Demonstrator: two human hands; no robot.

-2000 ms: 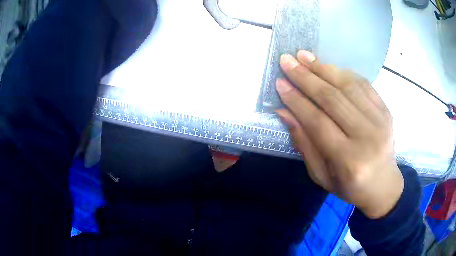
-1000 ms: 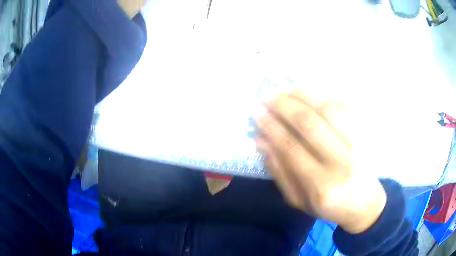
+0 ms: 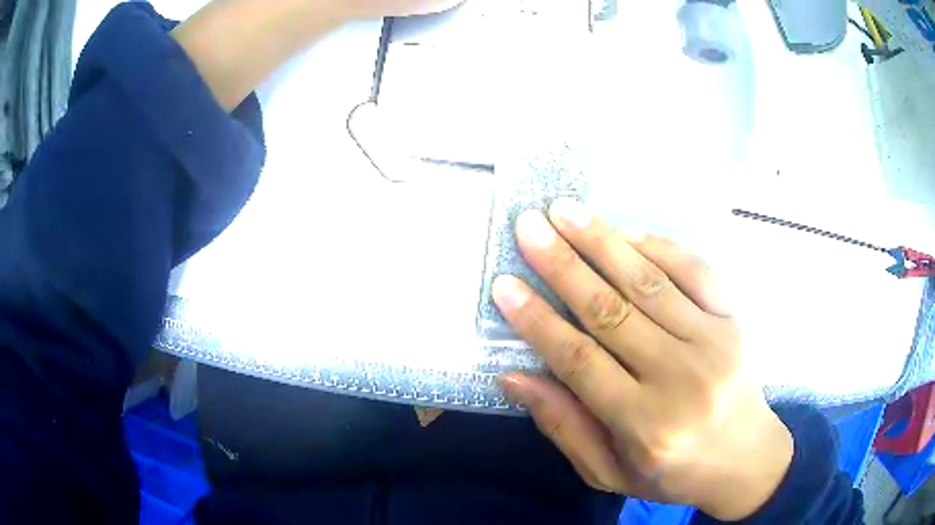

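A heathered grey strip (image 3: pixel 559 185) lies on the white machine table, its straight left edge toward me. A paler smooth panel (image 3: pixel 718 154) appears to lie right of it, washed out by glare. My right hand (image 3: pixel 636 359) lies palm down across the strip's lower part, fingertips on the cloth, thumb near the table's front edge. My left forearm reaches across the upper left. Only the lower edge of my left hand (image 3: pixel 410 5) shows at the top rim; its fingers are out of the picture.
A grey cylindrical machine part (image 3: pixel 707 31) hangs at the top, with a dark grey pad-like piece (image 3: pixel 810 23) beside it. A red-handled tool (image 3: pixel 909 261) lies at the right. Measuring tape (image 3: pixel 308 364) runs along the front edge. Dark cloth (image 3: pixel 36 92) is at the far left.
The view has shifted, showing more of the table's far side. My left forearm and hand edge have come into view at the top. My right hand stays on the strip, fingers now more spread.
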